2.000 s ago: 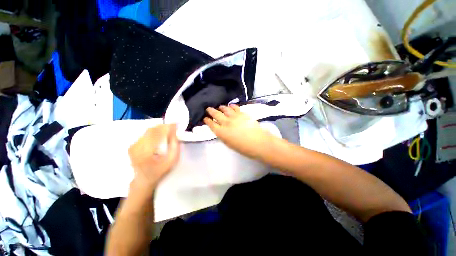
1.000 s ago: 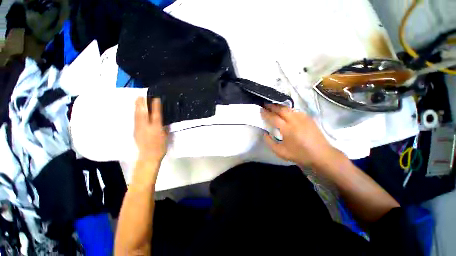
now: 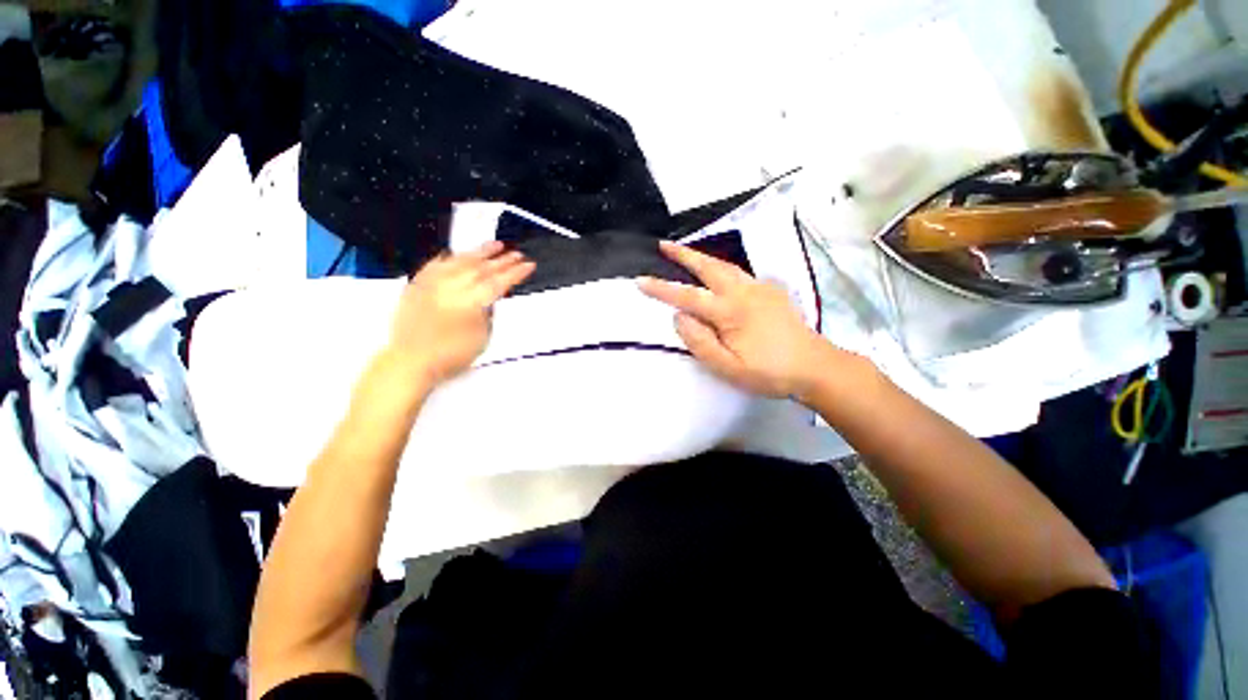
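A black speckled garment [image 3: 465, 130] trails back from the white padded board [image 3: 301, 390]. Its white waist facing [image 3: 589, 317], with a thin dark edge, lies across the board. Plain black lining [image 3: 595, 263] shows just behind the facing. My left hand [image 3: 459, 308] lies on the left end of the waist, fingers on the cloth. My right hand [image 3: 739, 321] lies on the right part, fingers spread over lining and facing. Both hands press flat; neither visibly pinches the cloth.
A steam iron [image 3: 1027, 233] with an orange-brown handle rests on a pale pad at right. A white tape ring [image 3: 1189, 298] and yellow-green snips [image 3: 1140, 410] are at far right. A white-and-black cloth heap [image 3: 103, 369] is at far left. A blue container [image 3: 1163, 588] is lower right.
The waist opening was first turned up, then folded toward me. Now the facing and lining lie spread on the board. Both hands have shifted along the waist, my right hand a little left.
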